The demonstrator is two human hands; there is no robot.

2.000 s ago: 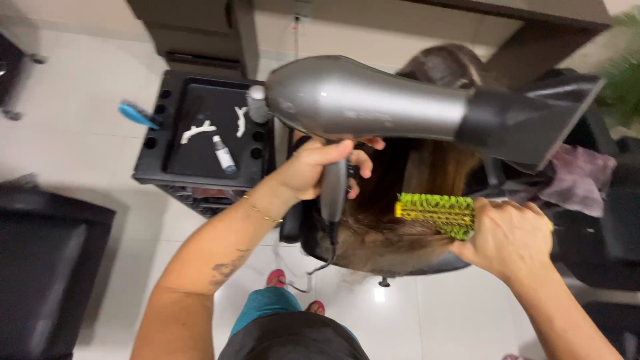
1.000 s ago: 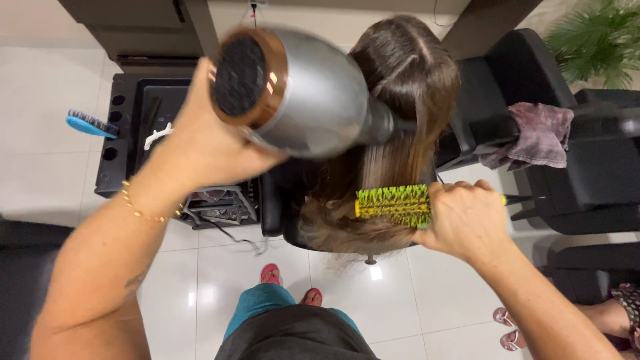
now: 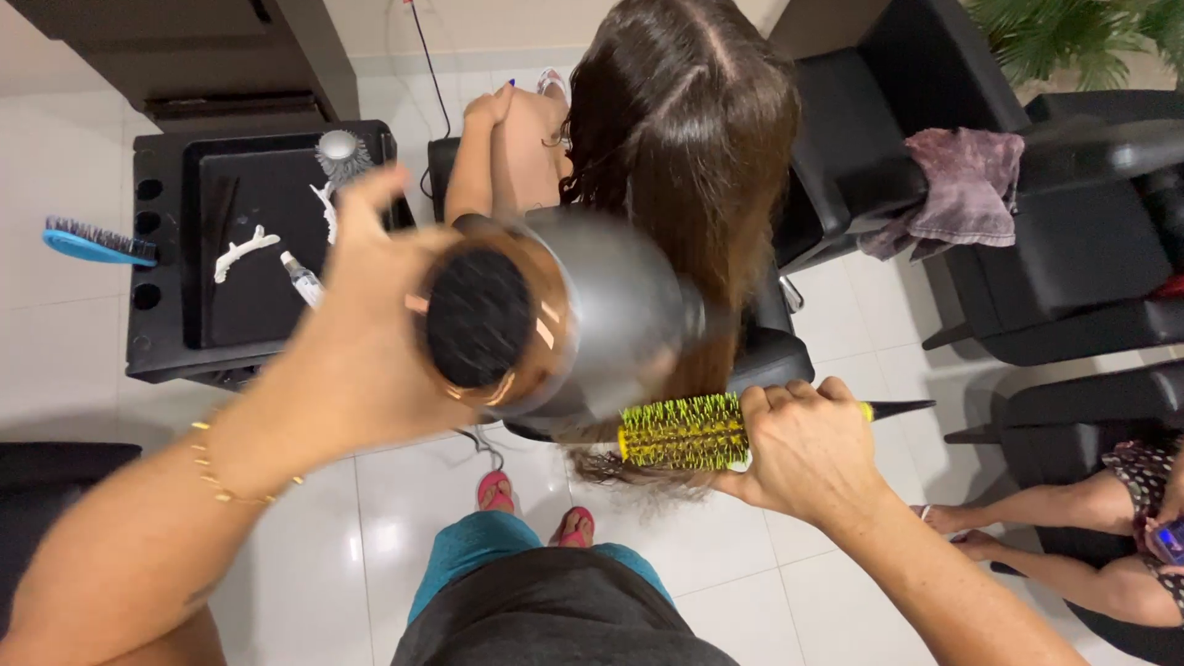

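Note:
My left hand (image 3: 375,314), partly blurred, is at the rear of a grey hair dryer (image 3: 592,314) with a copper-coloured ring; its grip on the handle is hidden. The dryer points right, toward the long brown hair (image 3: 708,185) of a seated person. My right hand (image 3: 809,444) holds a yellow-green round hairbrush (image 3: 684,431) level at the lower ends of the hair. Some strands hang below the bristles. The hair is parted at the crown, and its middle lengths are partly behind the dryer.
At left a black trolley tray (image 3: 250,314) holds white hair clips (image 3: 244,252), a small bottle (image 3: 302,279) and a grey round brush (image 3: 342,155). A blue brush (image 3: 97,242) sticks out from its side. A towel (image 3: 967,190) drapes a black chair (image 3: 1064,259); another person sits lower right.
The dryer has turned from lying sideways across the hair, its rear now facing me. My left hand has moved from beneath it to its rear. The view has shifted, showing more of the seated person's head.

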